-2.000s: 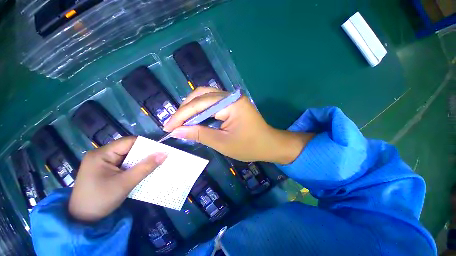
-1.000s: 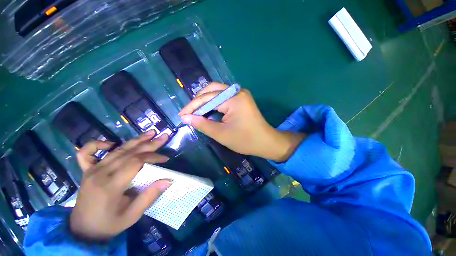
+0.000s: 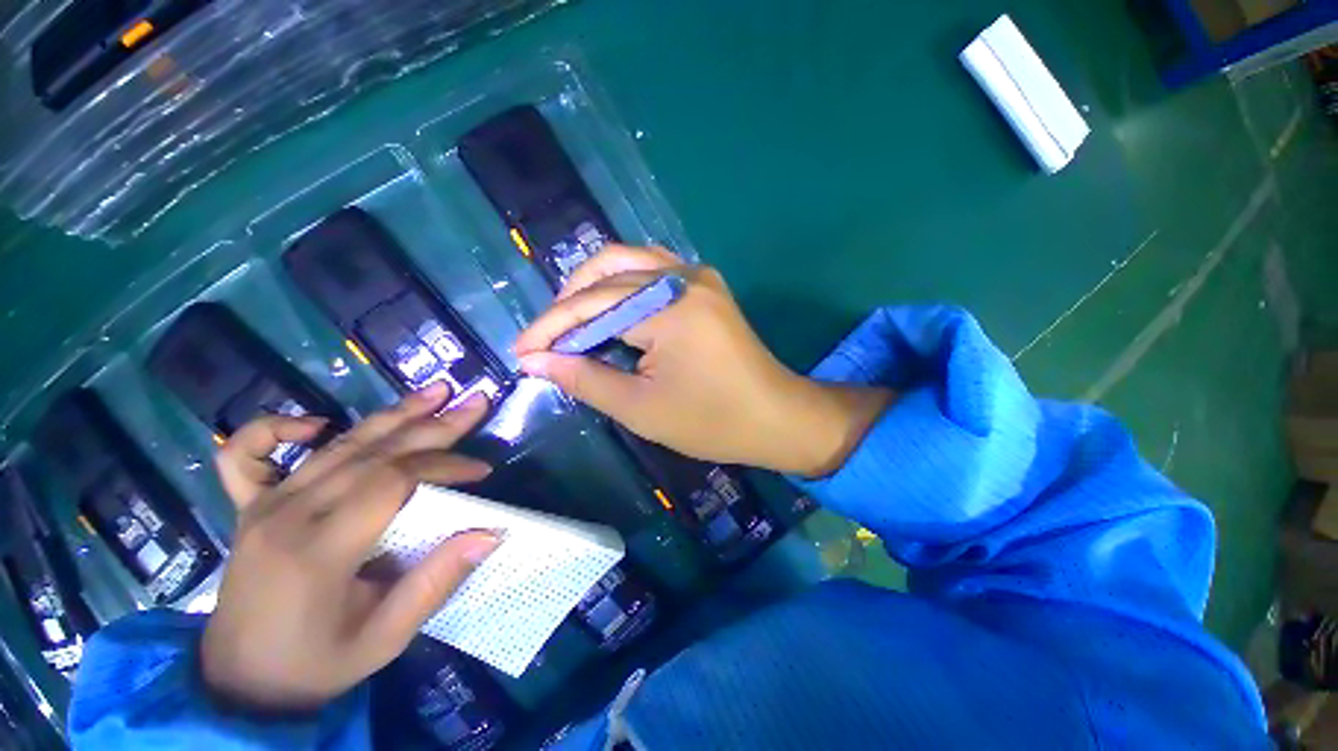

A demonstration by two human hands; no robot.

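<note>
My left hand [image 3: 330, 550] holds a white label sheet [image 3: 506, 584] with rows of tiny dots between thumb and palm. Its fingertips rest on the lower end of a black handheld device [image 3: 385, 301]. My right hand [image 3: 668, 352] grips the tweezers [image 3: 624, 316] like a pen. Their tips are at the silver-white patches at that device's lower end, close to my left fingertips. I cannot make out a sticker at the tips. The device lies in a pocket of a clear blister tray [image 3: 330, 179], with several like devices in two rows.
Stacked blister trays [image 3: 294, 88] lie beyond the working tray at the upper left, with a black device [image 3: 103, 44] on top. A white block [image 3: 1024, 94] lies at the upper right. A blue frame [image 3: 1247, 52] and cardboard boxes [image 3: 1310, 418] stand at the right.
The tweezers have moved from the label sheet to the device. My left hand has moved its fingers onto the device, and the sheet has tilted lower. Since a second ago, the hands have hardly moved.
</note>
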